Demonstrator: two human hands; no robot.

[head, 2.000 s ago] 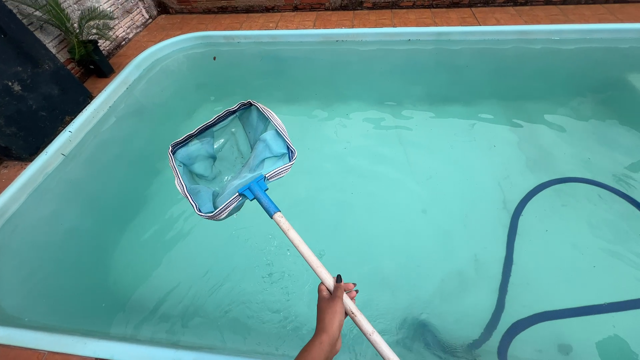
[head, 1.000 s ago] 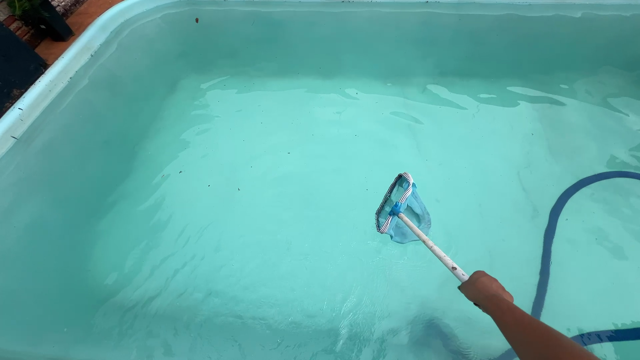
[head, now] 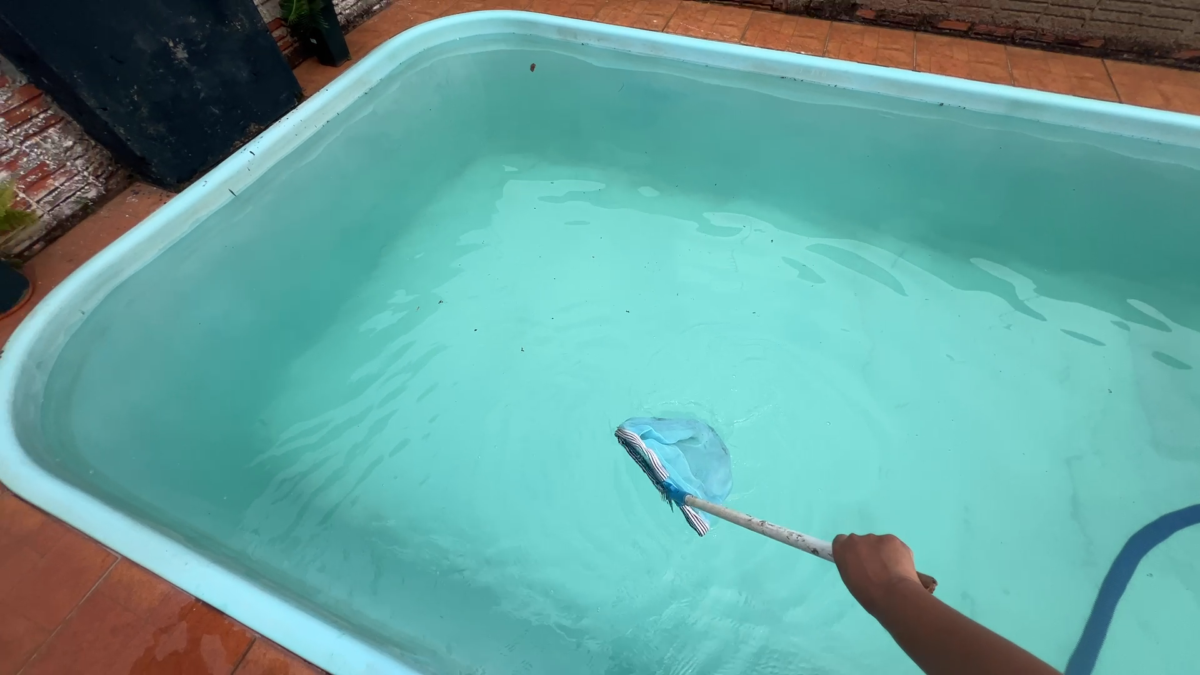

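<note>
My right hand (head: 877,565) comes in from the lower right, closed around the white pole (head: 764,528) of a pool skimmer net near the pole's end. The blue mesh bag (head: 689,455) with its striped rim lies at the water surface, left of the hand and partly in the water. A blue bracket joins rim and pole. Small dark specks float on the water (head: 562,309) beyond the net. My left hand is out of view.
The light blue pool rim (head: 122,239) curves round the left and far sides. A blue hose (head: 1130,558) lies in the pool at the lower right. Orange tiles (head: 66,581) border the pool. A dark panel (head: 178,84) and a plant pot (head: 323,37) stand at the upper left.
The net was raised with its opening facing the camera two seconds ago; it is now down at the water. The hand has moved right, and the view has shifted.
</note>
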